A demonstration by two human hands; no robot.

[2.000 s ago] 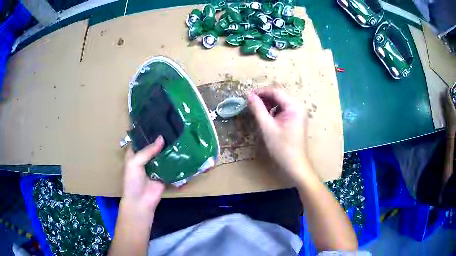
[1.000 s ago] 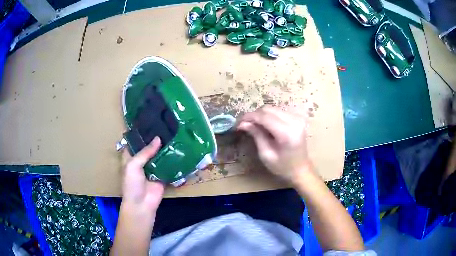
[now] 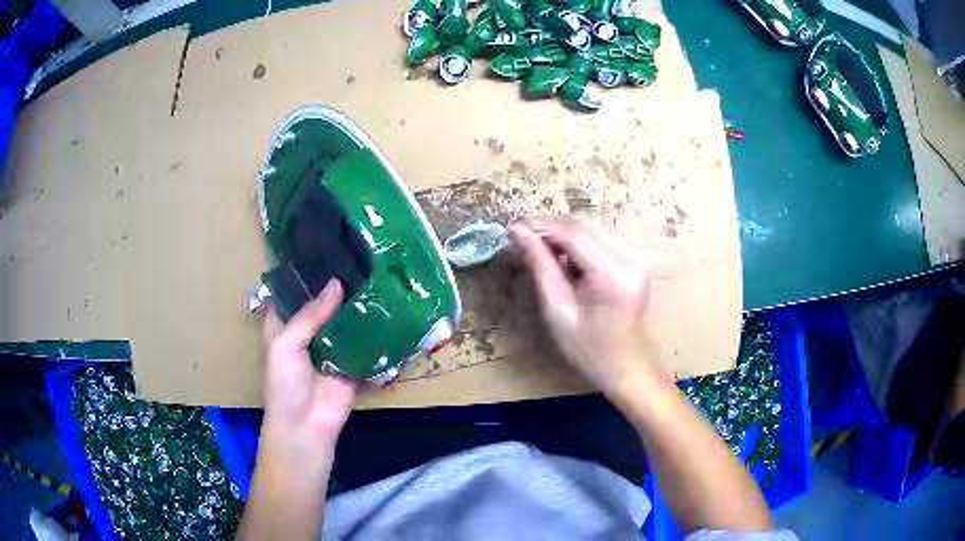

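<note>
A glossy green car body shell (image 3: 397,280) with a pale rim and dark centre is held tilted over the cardboard. My left hand (image 3: 307,365) grips its near left edge, thumb on top by the dark centre. A small pale oval glue dish (image 3: 476,244) lies on the stained cardboard square (image 3: 497,301), just right of the shell. My right hand (image 3: 587,301) is at the dish's right end, slightly blurred, thumb and forefinger pinched together. Any thin stick between these fingertips is too small to make out.
Green-and-silver headlight pieces (image 3: 545,79) lie heaped at the back of the cardboard mat (image 3: 201,254). More car bodies (image 3: 843,100) lie on the green bench at the far right. Blue bins (image 3: 159,454) of parts stand below the bench edge on both sides. Part of a person shows at the right edge.
My right hand moved down and back up slightly, staying beside the dish with fingertips pinched. The shell has shifted slightly in my left hand, which still holds it.
</note>
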